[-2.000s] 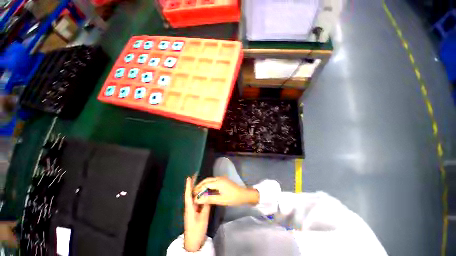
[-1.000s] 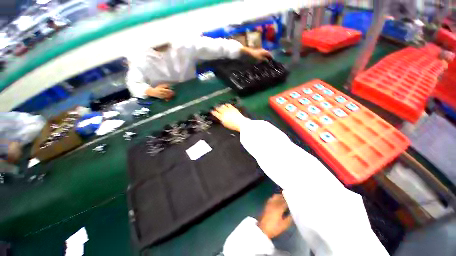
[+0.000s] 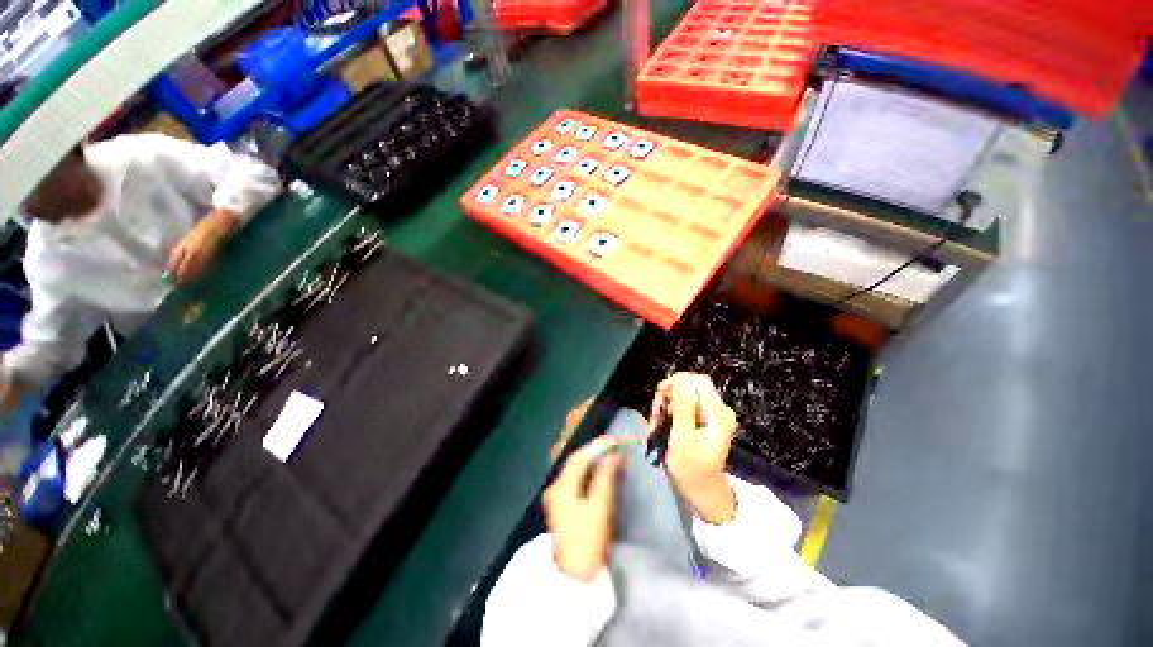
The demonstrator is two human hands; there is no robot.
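Observation:
My right hand (image 3: pixel 698 442) pinches a small black leaded component (image 3: pixel 655 437) above my lap, beyond the bench edge. My left hand (image 3: pixel 584 508) is just left of it, fingers curled towards the part; a thin pale line shows between them, and whether it grips this is unclear. The large black tray (image 3: pixel 367 442) lies on the green bench at left, with rows of leaded parts along its far edge and a white slip (image 3: pixel 293 425) on it. The orange-red compartment tray (image 3: pixel 708 272) holds small light square-faced pieces in its left cells.
A deep black bin (image 3: pixel 790 392) of jumbled dark parts stands below the bench edge, near my right hand. A second black tray (image 3: pixel 392 142) is across the bench. A coworker in white (image 3: pixel 139 228) sits at far left. More orange-red trays (image 3: pixel 727 63) are at the back.
The view has turned to the right. My right hand has come back from the parts at the black tray's far edge and is now beside my left hand, holding a dark part.

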